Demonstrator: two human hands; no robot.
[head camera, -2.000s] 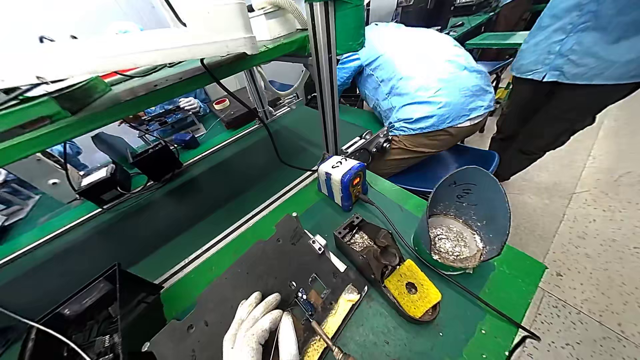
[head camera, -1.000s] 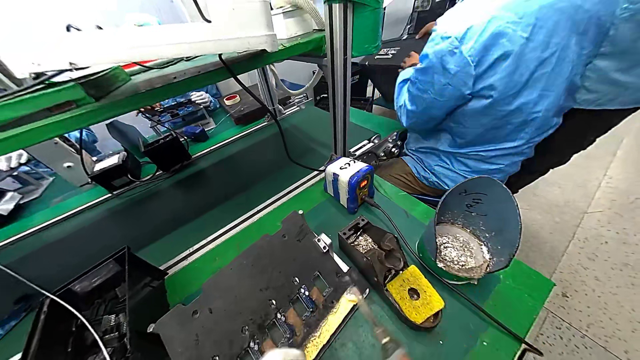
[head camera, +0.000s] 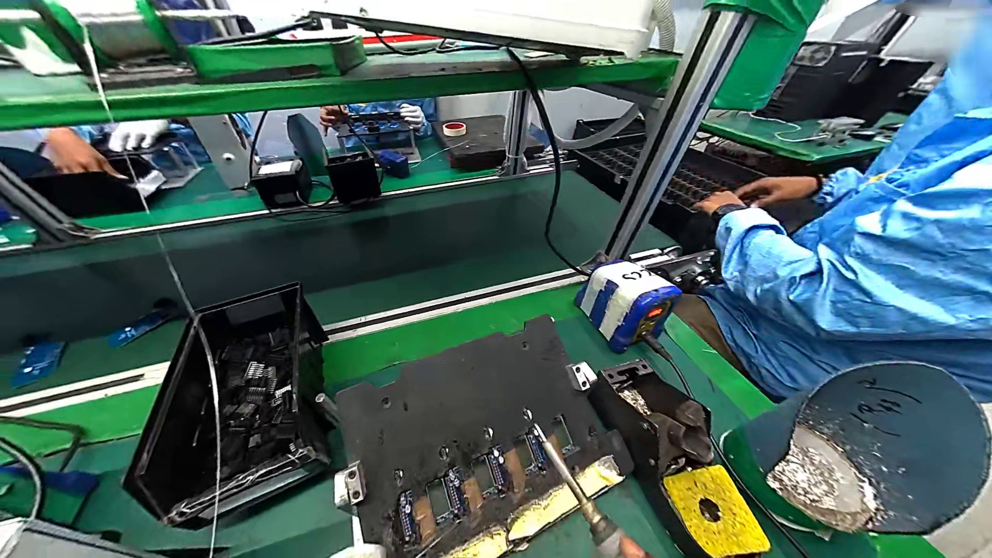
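A soldering iron (head camera: 577, 490) reaches up from the bottom edge, its tip at the rightmost of several small blue circuit boards (head camera: 496, 469) set in a black fixture plate (head camera: 465, 387). My right hand (head camera: 635, 547) is mostly cut off; a bit of it shows at the iron's handle, holding it. Of my left hand (head camera: 360, 551), only a white-gloved edge shows at the bottom, by the fixture's lower left; its grip is hidden. Yellowed strips (head camera: 562, 500) lie along the fixture's lower edge. Right of it stands an iron holder (head camera: 659, 426) with a yellow sponge (head camera: 717, 511).
A black bin (head camera: 306, 387) of small black parts with metal pins stands left. A blue-and-white soldering station (head camera: 629, 306) is behind the holder, a scrap-filled container (head camera: 891, 449) at right. A co-worker in blue (head camera: 876, 271) sits beyond; other workers' hands show across the bench.
My gloved left hand, over the fixture two seconds ago, has dropped almost out of view. The iron's tip now touches or nears the rightmost board. The co-worker's hands have come down onto a black tray.
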